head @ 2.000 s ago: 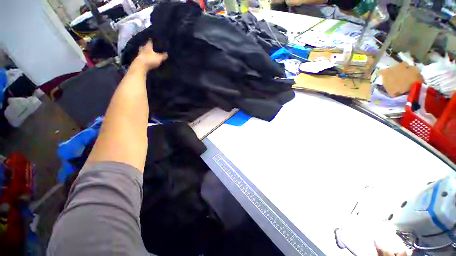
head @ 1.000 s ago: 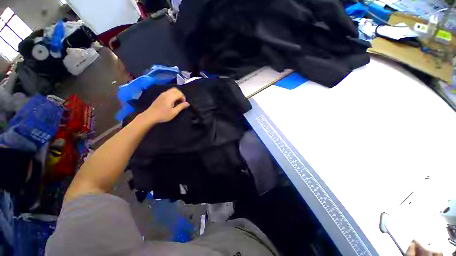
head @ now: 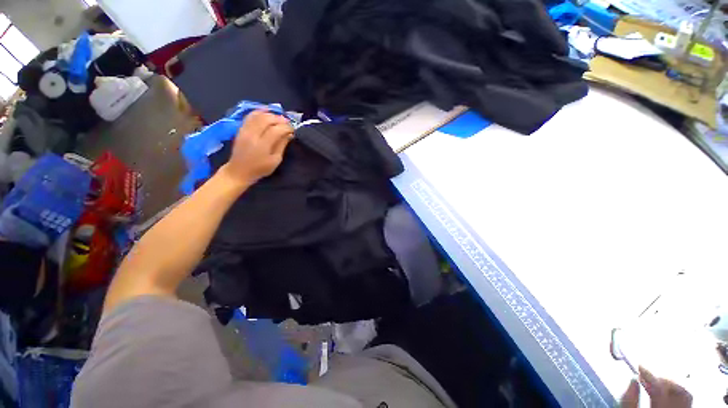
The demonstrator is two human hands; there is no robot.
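A stack of black garment pieces [head: 319,207] hangs beside the table's left front edge, over a blue cloth or bag [head: 209,147]. My left hand [head: 262,147] is at the upper left of this stack, its fingers curled on the cloth edge. My right hand [head: 658,392] is at the bottom right, cut off by the picture's edge. A thin looped metal object [head: 617,344], possibly scissors, lies by its fingers. Glare on the white table hides whether the right hand holds it.
A large black garment heap [head: 431,60] lies on the table's far left end. A ruler strip [head: 511,303] runs along the front edge of the table [head: 551,199]. A dark chair [head: 227,76] stands beyond. Blue [head: 48,195] and red [head: 116,185] baskets stand on the floor at left.
My left hand has gone from the garment heap to the hanging black stack, then a little up to its far edge. The view has swung left. More of my right hand shows.
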